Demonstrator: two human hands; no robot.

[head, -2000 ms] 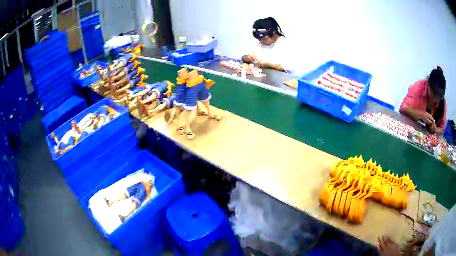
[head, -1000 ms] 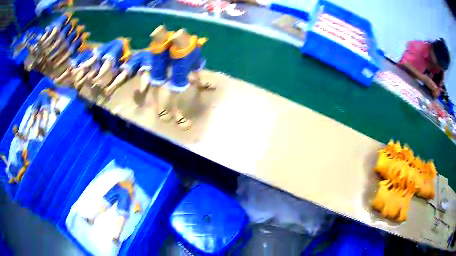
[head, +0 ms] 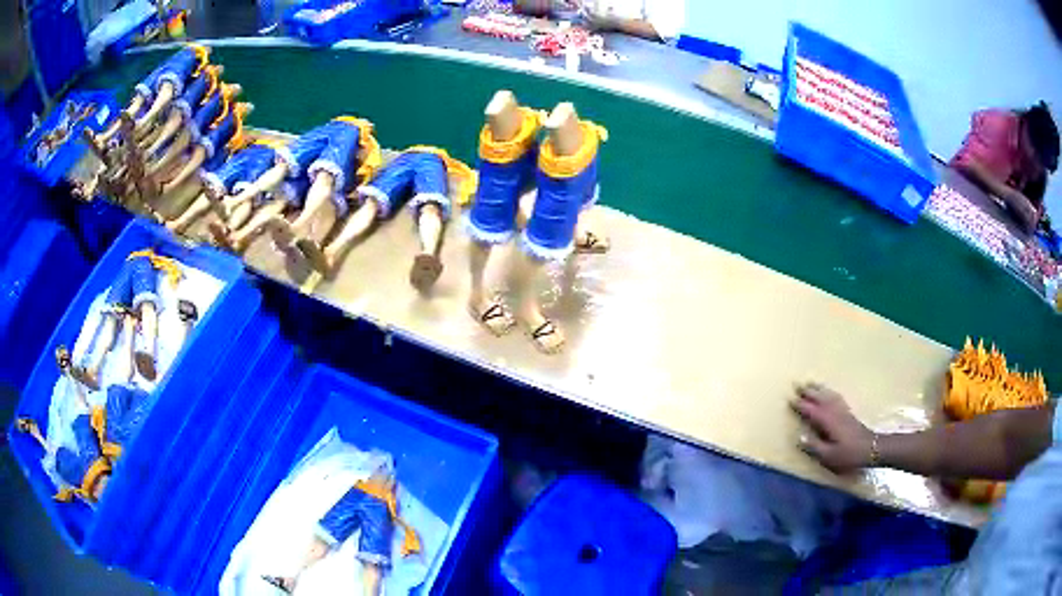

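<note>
Neither of my hands is in view. Two figure lower bodies (head: 565, 192) stand upright on the cardboard-covered bench (head: 699, 332), with blue shorts, orange-yellow sashes and tan torso blocks. Several more lower bodies (head: 408, 186) lie on their sides to the left in an overlapping row. Loose orange-yellow sashes (head: 996, 384) are bunched at the right end, partly hidden by an arm. That bare forearm and hand (head: 836, 428) come from the right edge beside a pale sleeve; they look like another person's. The hand rests on the bench.
Blue crates with lower bodies on white sheets (head: 338, 466) stand at lower left. A blue stool (head: 588, 547) is below the bench edge. Behind runs a green belt (head: 699, 210). A blue crate (head: 856, 128) holds red-and-white parts. A person in pink (head: 996, 146) sits opposite.
The view has shifted left and closer, so the standing lower bodies and sashes appear farther right. The bare arm, absent one second ago, now reaches across the sashes onto the bench.
</note>
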